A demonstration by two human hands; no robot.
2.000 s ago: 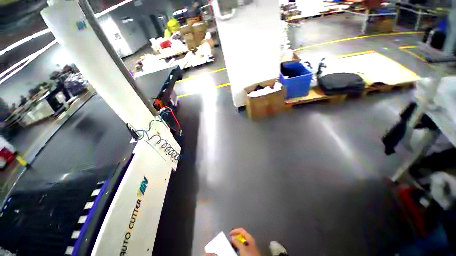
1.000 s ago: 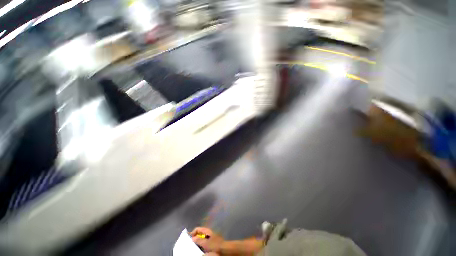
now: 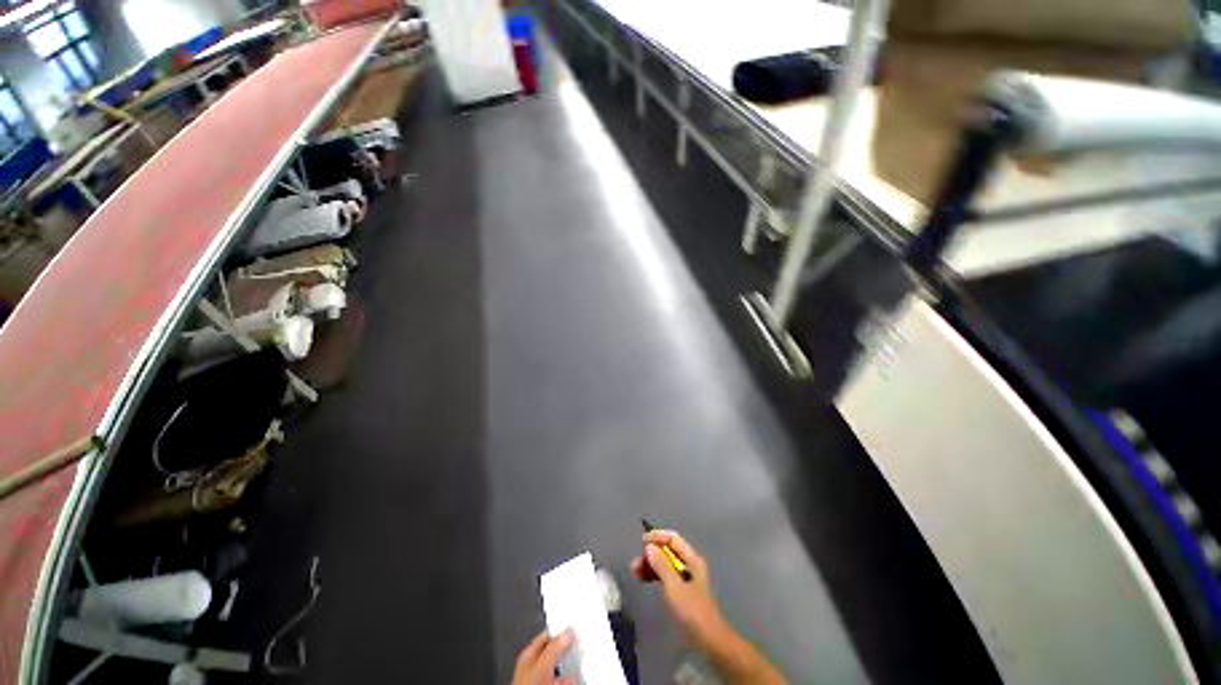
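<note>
My left hand [image 3: 544,658] is at the bottom edge, partly cut off, and holds a white paper slip [image 3: 587,616] with the thumb on its face. My right hand [image 3: 678,575] is just to the right of the slip, apart from it. It grips a short yellow and black pen [image 3: 670,554] whose dark tip points up and left. Whether anything is written on the slip cannot be told. Part of a shoe shows behind the slip.
A long pink-topped table [image 3: 174,214] runs along the left, with fabric rolls [image 3: 301,225] beneath. A grey floor aisle [image 3: 576,335] leads to a white pillar [image 3: 471,51]. A white machine panel [image 3: 991,495] and a long white table with a dark roll [image 3: 790,75] stand right.
The view has swung from the cutter side to a long aisle between tables. The left hand shows more clearly. The right hand with the pen is now apart from the slip, to its right.
</note>
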